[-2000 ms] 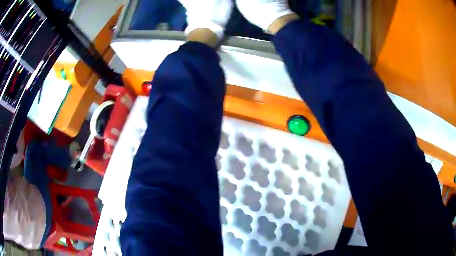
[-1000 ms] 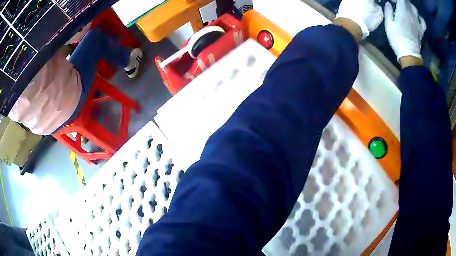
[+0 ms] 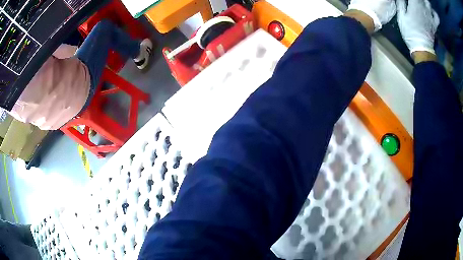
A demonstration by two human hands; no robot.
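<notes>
My left hand [image 3: 374,11], in a white glove, is at the top edge, partly cut off, over the opening of the machine. My right hand [image 3: 417,26], also white-gloved, is close beside it to the right, over the dark blue area. What the fingers of either hand do or hold cannot be made out. A white foam tray [image 3: 350,161] with pale clover-shaped pockets lies between my forearms, against the orange rail [image 3: 374,112]. The green push button [image 3: 390,144] sits on that rail near my right sleeve. The red push button [image 3: 276,30] is at its far end.
More foam trays [image 3: 133,175] with dark pockets lie left of my left sleeve. A red tape dispenser [image 3: 210,43] stands beyond them. A seated person in pink [image 3: 56,94] and a red stool [image 3: 109,109] are at the left. A monitor [image 3: 30,38] fills the upper left corner.
The view has swung left since the oldest frame, showing more trays, the stool and the person. Both hands stay at the machine opening, now at the upper right of the picture.
</notes>
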